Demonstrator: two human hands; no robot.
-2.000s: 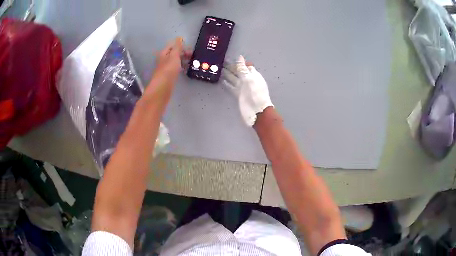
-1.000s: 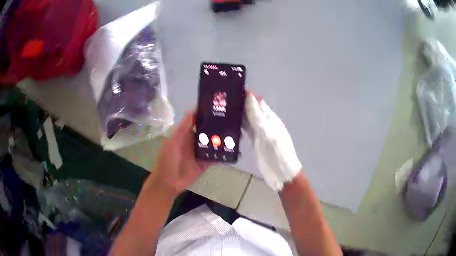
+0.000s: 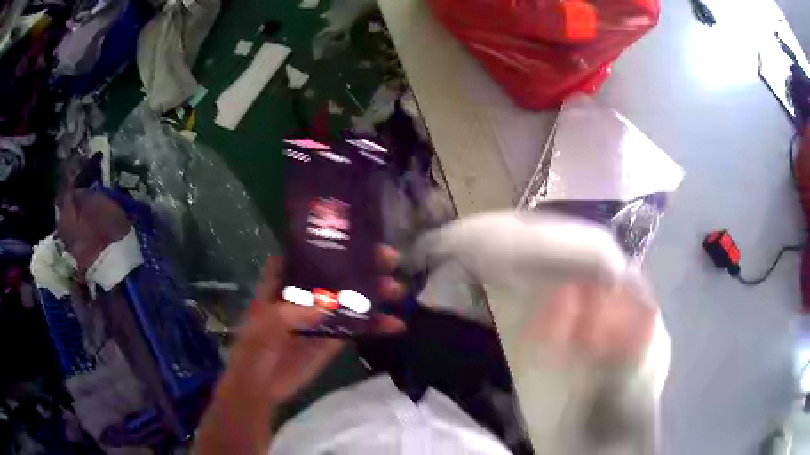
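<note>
The smartphone (image 3: 327,235) is upright in my bare left hand (image 3: 297,333), screen toward me, dark with white and orange-red round buttons at its lower end. My left fingers wrap its right edge. My gloved right hand (image 3: 577,293) is strongly blurred, off the phone to its right, over the table edge; I cannot tell if its fingers are closed or hold anything. A clear poly bag (image 3: 641,222) with dark violet cloth and a white sheet (image 3: 613,155) lies on the table (image 3: 710,355) behind the right hand, partly hidden by it.
A bulging red plastic bag (image 3: 551,53) sits at the table's far edge. A small black and red power strip (image 3: 722,250) with a black cable lies to the right. On the green floor (image 3: 311,98) at left are scraps, a blue slatted basket (image 3: 169,311) with mauve and brown cloth, and clear plastic.
The view has swung left toward the floor. The phone, held between both hands a second ago, is now in my left hand alone. My right hand has come off it to the right.
</note>
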